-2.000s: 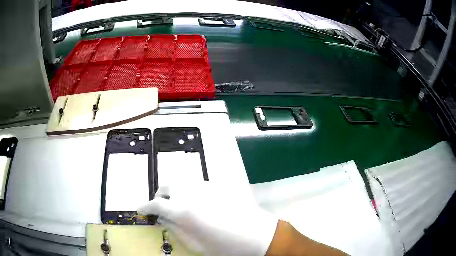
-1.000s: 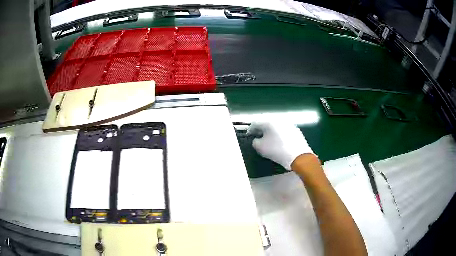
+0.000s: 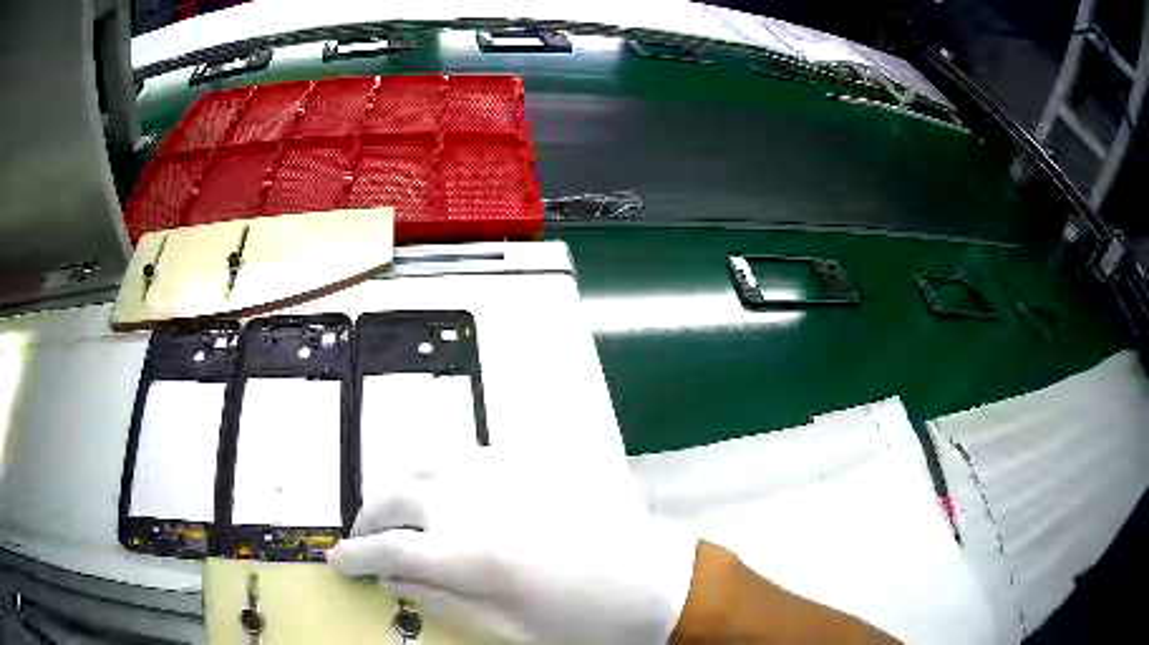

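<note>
Three black phone middle frames lie side by side on the white infeed belt (image 3: 542, 378): a left one (image 3: 141, 441), a middle one (image 3: 227, 454) and a right one (image 3: 416, 343). My right hand (image 3: 504, 548), in a white glove, is at the lower end of the right frame, fingers closed around its near end. The glove hides that end. The near guide plate (image 3: 315, 599) lies partly under the hand. My left hand is not in view.
The far guide plate (image 3: 265, 267) and red perforated tray (image 3: 340, 158) are beyond the frames. The green conveyor (image 3: 680, 365) carries spaced frames, one nearest (image 3: 794, 280). White foam sheets (image 3: 806, 504) cover the near right, with a red-and-black thin item (image 3: 943, 485) between them.
My right hand has come back from the green conveyor to the white belt with a third frame. The two earlier frames sit further left. Frames on the conveyor have moved left.
</note>
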